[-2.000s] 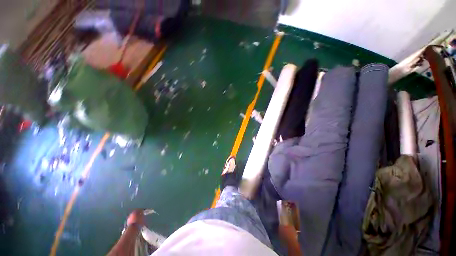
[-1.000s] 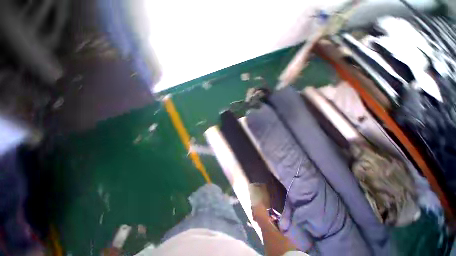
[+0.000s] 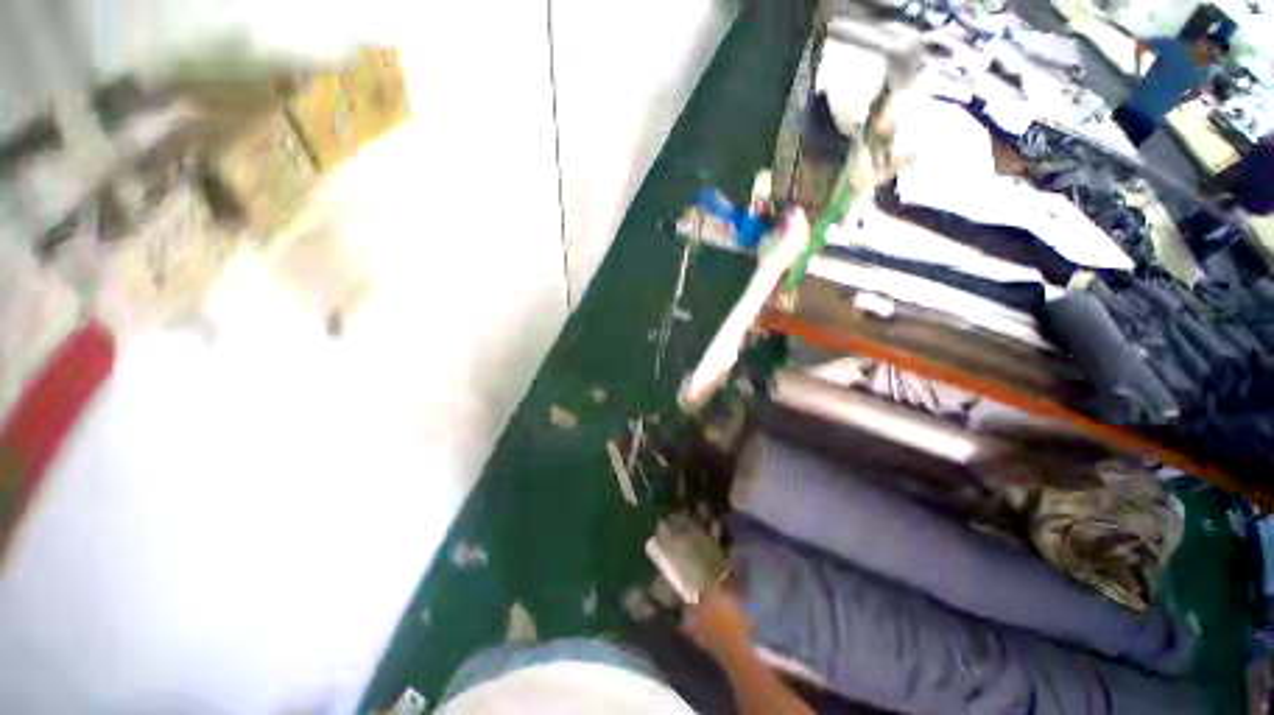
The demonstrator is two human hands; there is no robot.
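Observation:
My right hand [image 3: 717, 619] is at the lower middle, blurred, beside the grey fabric rolls. It appears closed on a pale tan, palm-sized rectangular block [image 3: 685, 559]; the fingers are not clear. Two thick grey-blue fabric rolls [image 3: 894, 538] lie on the floor to its right. My left hand is not in view; a small white piece [image 3: 405, 703] shows at the bottom edge, and what holds it is cut off.
Green floor [image 3: 538, 482] with scraps runs beside a white wall [image 3: 280, 559]. A table with an orange-red edge [image 3: 950, 374] carries white-topped cut panels [image 3: 978, 189] and dark bundles [image 3: 1188, 335]. A crumpled olive cloth [image 3: 1111, 524] lies by the rolls. A person [image 3: 1171, 87] stands far right.
The view has swung right, bringing the cutting table and far person into sight. The rolls now lie more crosswise. My left hand, seen low on the left earlier, has left the picture.

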